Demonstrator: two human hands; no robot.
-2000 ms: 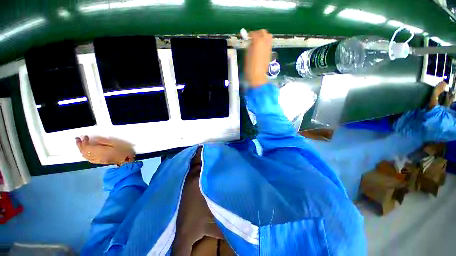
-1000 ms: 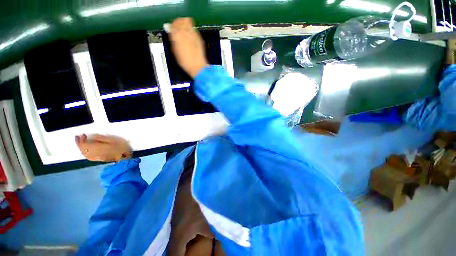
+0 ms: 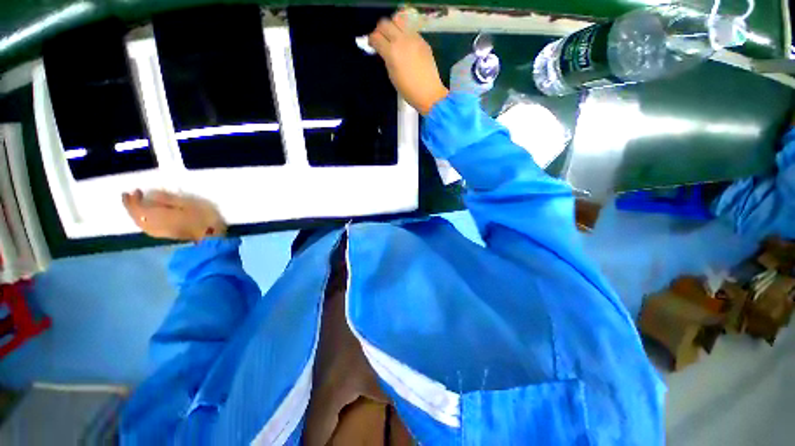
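Three black tablets, one at the left, one in the middle and one at the right, lie screen up in a white foam tray. My right hand holds a small white wipe in its fingertips, over the upper right part of the right tablet. My left hand rests on the tray's near edge at the left, fingers apart and empty.
A small dispenser bottle, a large clear bottle on its side, a white wipe pile and a shiny clear sheet lie right of the tray. Stacked white trays stand left. Another person's blue sleeve is at far right.
My right hand first moved left from beside the tray onto the right tablet, then back right to its upper right part. The view has shifted, so the tray sits higher. My left hand stays at the near edge.
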